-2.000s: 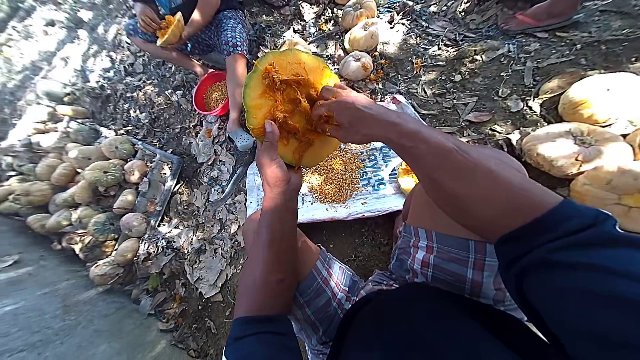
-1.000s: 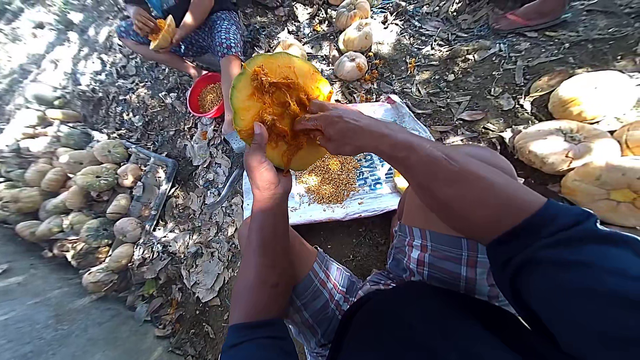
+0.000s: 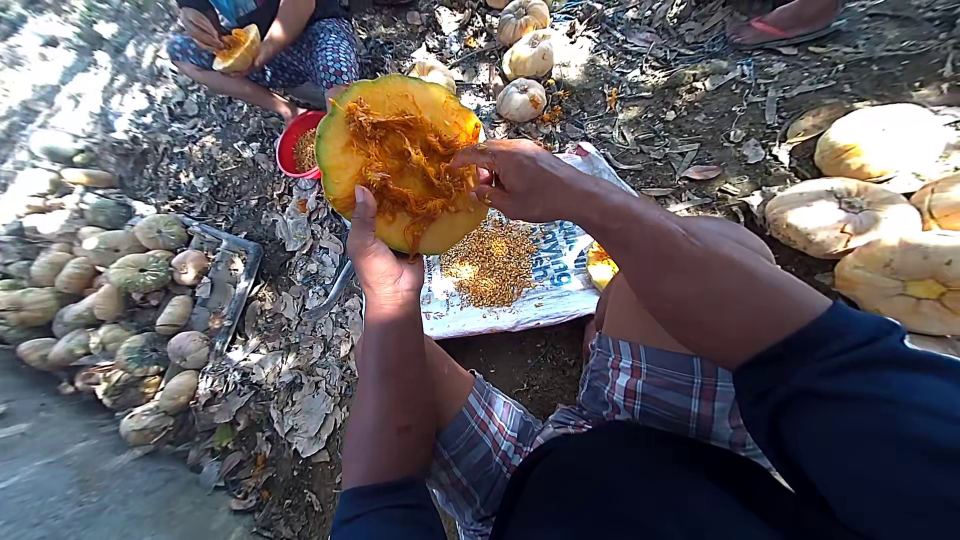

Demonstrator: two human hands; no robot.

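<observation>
My left hand (image 3: 381, 259) holds a cut pumpkin half (image 3: 341, 154) from below, its thumb on the orange flesh and the cut face turned toward me. At the right side of that face, the bent fingers of my right hand (image 3: 517, 180) touch the stringy pulp (image 3: 397, 161); whether they grip any of it is unclear. Below and behind the pumpkin half, a heap of pumpkin seeds (image 3: 491, 266) lies on a white woven plastic sack (image 3: 480, 321) that bears printing. Part of another cut pumpkin piece (image 3: 601, 268) shows by my right knee.
Whole pumpkins (image 3: 844, 217) rest on the leafy ground at right, and smaller ones (image 3: 529, 54) beyond the sack. A large pile of squashes (image 3: 139, 272) lies at left beside a dark frame (image 3: 244, 251). Near a red bowl of seeds (image 3: 285, 154), another person holds a pumpkin piece (image 3: 238, 51).
Since the earlier frames, my right hand has shifted a little along the pulp at the right side of the cut face. My left hand keeps its hold on the pumpkin half.
</observation>
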